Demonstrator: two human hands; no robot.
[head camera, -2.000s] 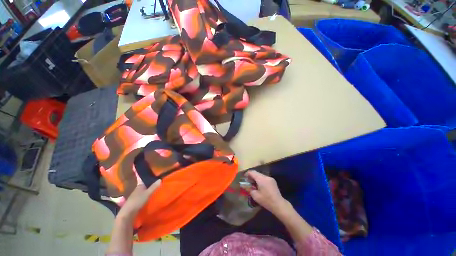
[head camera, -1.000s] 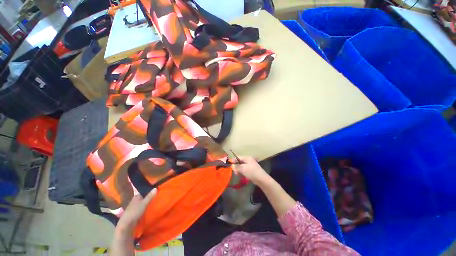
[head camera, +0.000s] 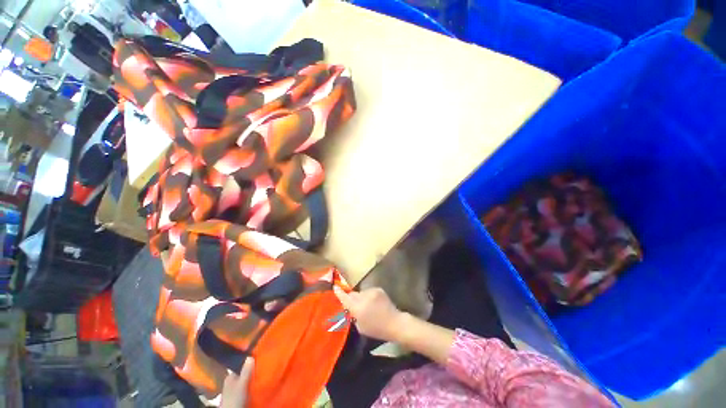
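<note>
The printed tote bag (head camera: 187, 319) lies at the table's near left edge, its mouth towards me and its bright orange lining (head camera: 298, 351) showing. Black handles (head camera: 211, 267) loop over its print. My right hand (head camera: 368, 311) pinches the right corner of the bag's mouth edge and also holds small silvery snips (head camera: 339, 321), blades over the lining. My left hand (head camera: 236, 387) is at the lower mouth edge, partly cut off by the picture's bottom; the thumb lies on the lining side and the other fingers are hidden.
A pile of bags (head camera: 239, 151) in the same print lies on the tan table (head camera: 430, 103) beyond. A large blue bin (head camera: 677, 159) stands at the right with printed bags (head camera: 565, 235) inside. More blue bins stand behind. A black crate (head camera: 76, 247) and a red stool (head camera: 97, 317) are at the left.
The view has turned and shifted right, showing more of the blue bin. My right hand has moved from beside the bag onto its mouth corner, and the snips now lie over the lining.
</note>
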